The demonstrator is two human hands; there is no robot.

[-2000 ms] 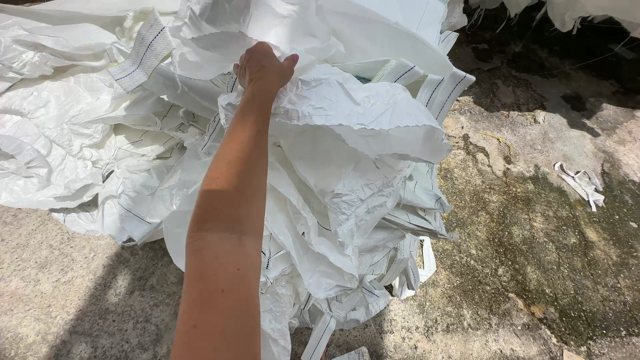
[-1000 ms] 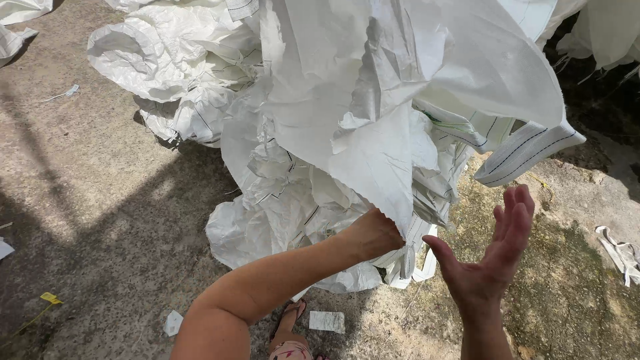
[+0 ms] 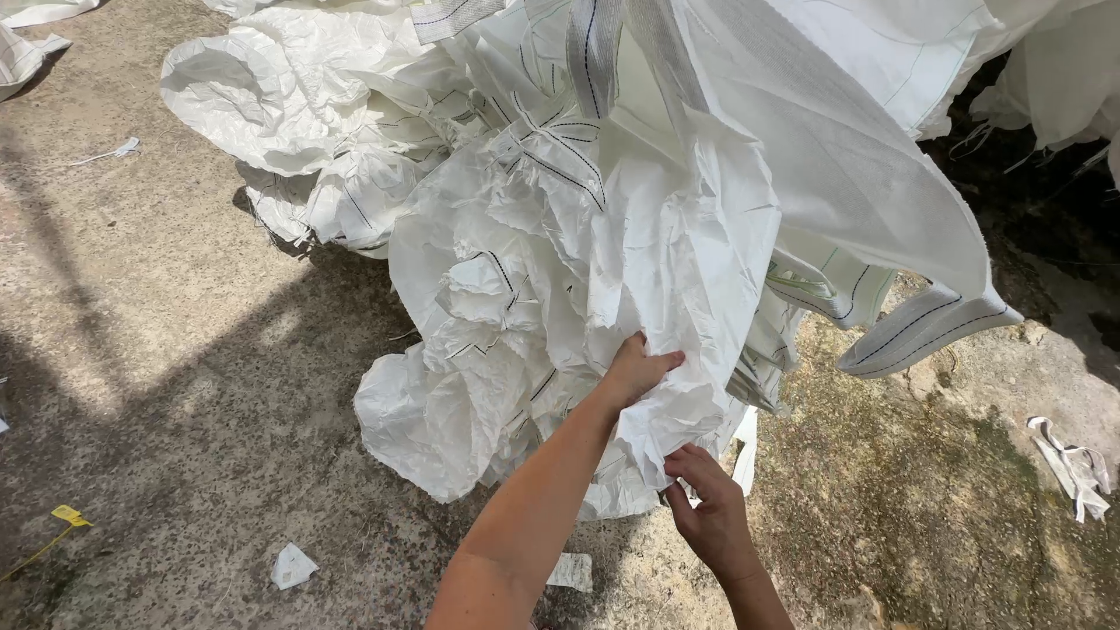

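Observation:
A large heap of crumpled white woven plastic sheeting (image 3: 490, 210) fills the middle of the head view. Near its lower front, my left hand (image 3: 643, 369) is closed on a fold of the sheeting, thumb showing on top. Just below and to the right, my right hand (image 3: 704, 499) pinches the lower edge of the same piece; some fingertips are hidden by the fabric. White webbing straps with dark stitched lines hang from the heap, one at the top (image 3: 595, 57) and a looped one (image 3: 927, 332) sticking out to the right.
Rough concrete ground (image 3: 175, 420) lies around the heap. On it are a white strap scrap (image 3: 1072, 468), a yellow tag (image 3: 70, 516) with a thin tie, a torn white piece (image 3: 293, 566) and a small white label (image 3: 571, 572). More white sheeting (image 3: 1059, 79) hangs at upper right.
My right hand has come from open beside the heap to the sheeting's lower edge. My left hand now grips a fold higher than one second ago. The sheeting has spread out and the view has shifted.

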